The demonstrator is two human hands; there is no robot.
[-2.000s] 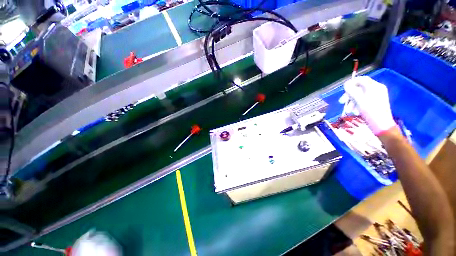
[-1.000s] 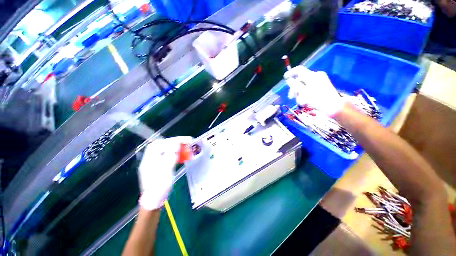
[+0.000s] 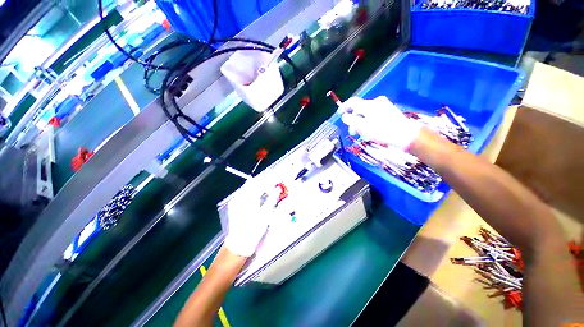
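My left hand point(image 3: 246, 220), in a white glove, is over the white-topped bench fixture point(image 3: 307, 214) and holds a red-headed part point(image 3: 280, 191). Its red head is at my fingers and its pale shaft points to the upper left. My right hand point(image 3: 381, 122), also gloved, is above the near blue bin point(image 3: 474, 73) and grips a rod part point(image 3: 334, 98), whose red end sticks out to the upper left. More rod parts point(image 3: 410, 167) are heaped in the bin below. A silver-grey clamp or cylinder point(image 3: 320, 152) sits on the fixture's far right edge.
Red-headed parts lie on the dark green conveyor belt point(image 3: 192, 211) behind the fixture. A white cup point(image 3: 259, 83) and black cables point(image 3: 168, 96) are at its rail. An open carton point(image 3: 544, 137) stands right, with red-headed parts point(image 3: 502, 262) at lower right. A far blue bin point(image 3: 470, 32) is behind.
My left hand came in from the lower left with the red-headed part and moved right over the fixture. My right hand stays over the bin with the rod part. The camera view has shifted.
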